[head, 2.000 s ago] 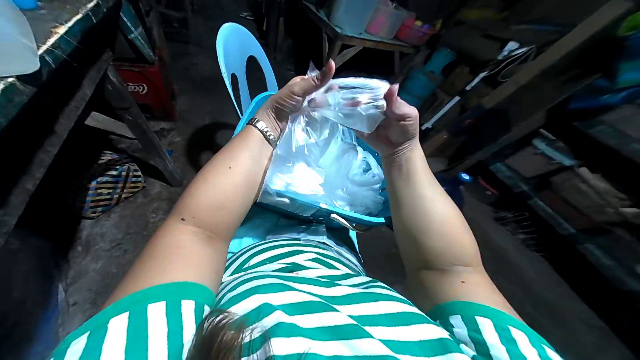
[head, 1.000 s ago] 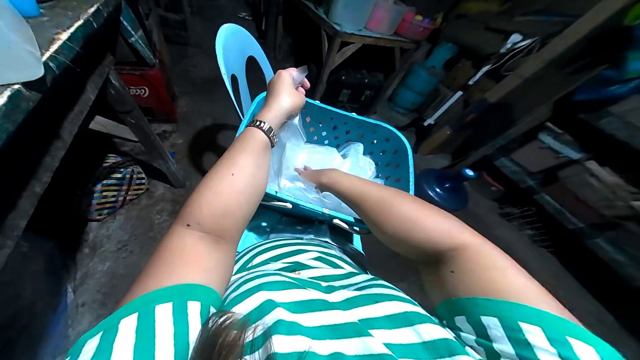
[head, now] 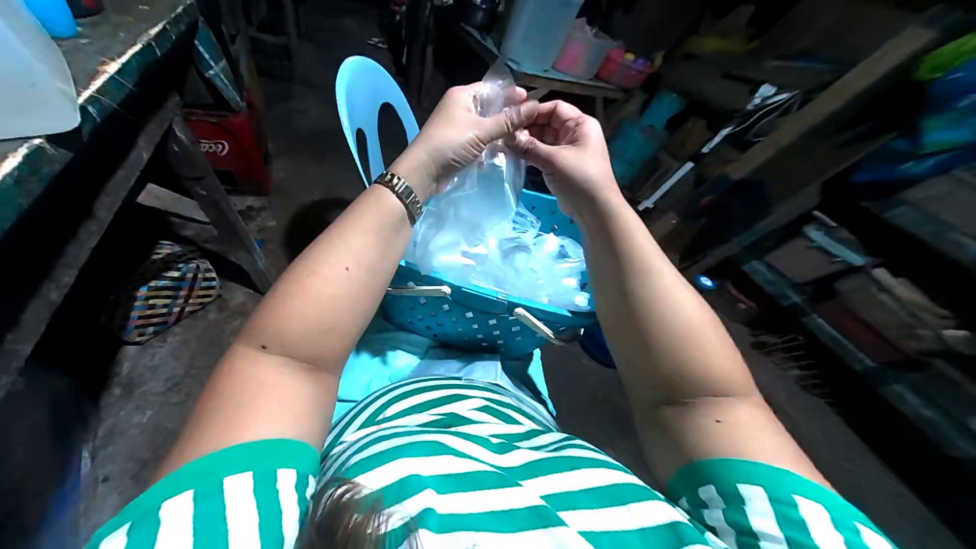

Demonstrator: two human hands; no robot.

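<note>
Gathered upright at its neck, a clear plastic bag (head: 488, 183) is gripped by my left hand (head: 465, 126), which wears a metal-banded watch (head: 400, 194). My right hand (head: 564, 145) meets it at the neck, its thumb and fingertips pinching the plastic. Below both hands, more clear plastic bags (head: 534, 259) lie in a blue perforated plastic basket (head: 473, 324). Whether the held bag has anything in it cannot be told. The basket rests on a light blue plastic chair (head: 381, 362) close in front of my body.
A wooden table (head: 130, 69) with a plastic container (head: 30, 76) stands at the left. Beneath and beside it are a red crate (head: 225, 149) and a checkered woven bag (head: 171, 290). Ahead, a small table (head: 568, 84) bears tubs. Shelving (head: 831, 282) stands at the right.
My right hand has moved up from inside the basket to my left hand. The plastic now stands gathered between both hands above the basket.
</note>
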